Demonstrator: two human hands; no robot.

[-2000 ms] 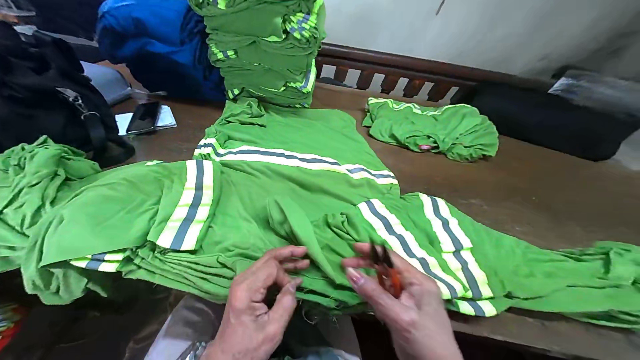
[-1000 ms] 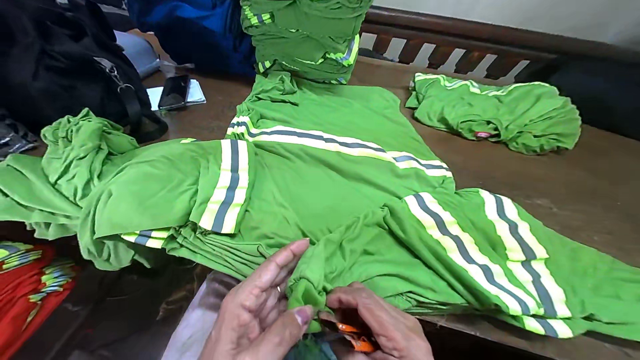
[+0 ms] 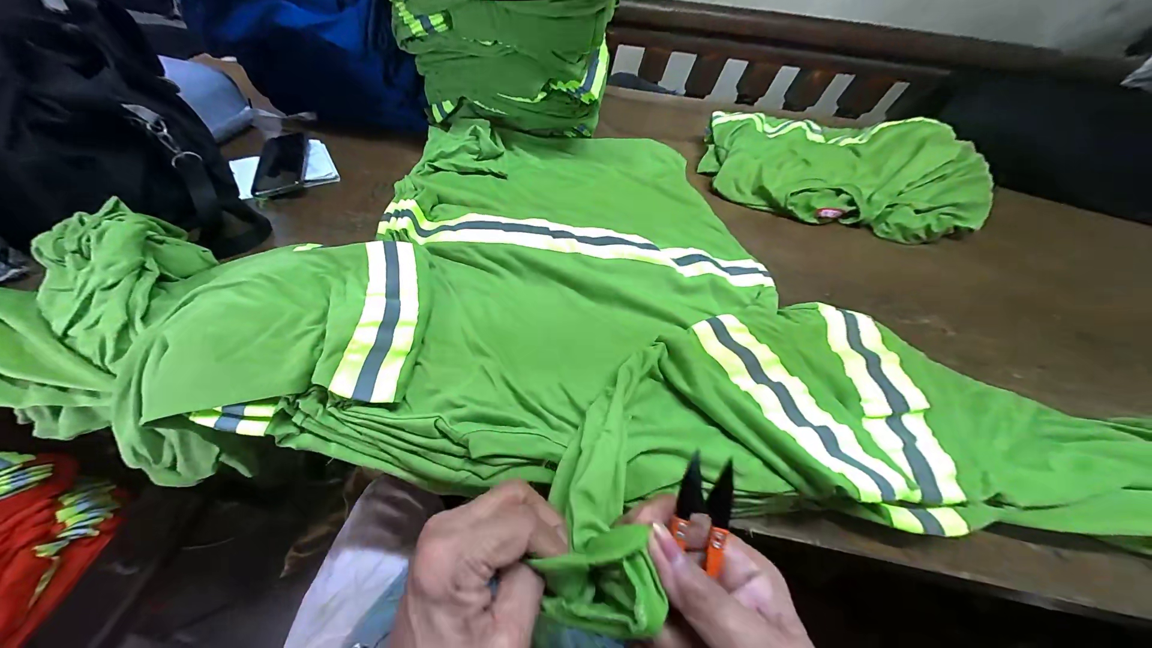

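Note:
Several green shirts with reflective stripes lie layered on the wooden table, the top green shirt (image 3: 540,315) spread out toward me. Near the front edge, my left hand (image 3: 481,567) pinches the left side of a gathered green fabric edge (image 3: 607,580). On its right side, my right hand (image 3: 720,585) grips the same fabric between thumb and fingers. That hand also holds orange-handled thread snips (image 3: 704,517), their dark blades apart and pointing up, away from the pinched cloth. My fingertips are partly hidden by the fabric.
A stack of folded green shirts (image 3: 513,67) stands at the back, beside a blue bag (image 3: 306,54). A black bag (image 3: 81,108) and a phone (image 3: 281,165) on paper are at left. One bundled green shirt (image 3: 850,175) lies back right. Red garments (image 3: 54,531) sit lower left.
Two seconds ago both hands were apart with loose fingers near the shirt; they have come together on the gathered fabric edge. The snips have stayed in the right hand.

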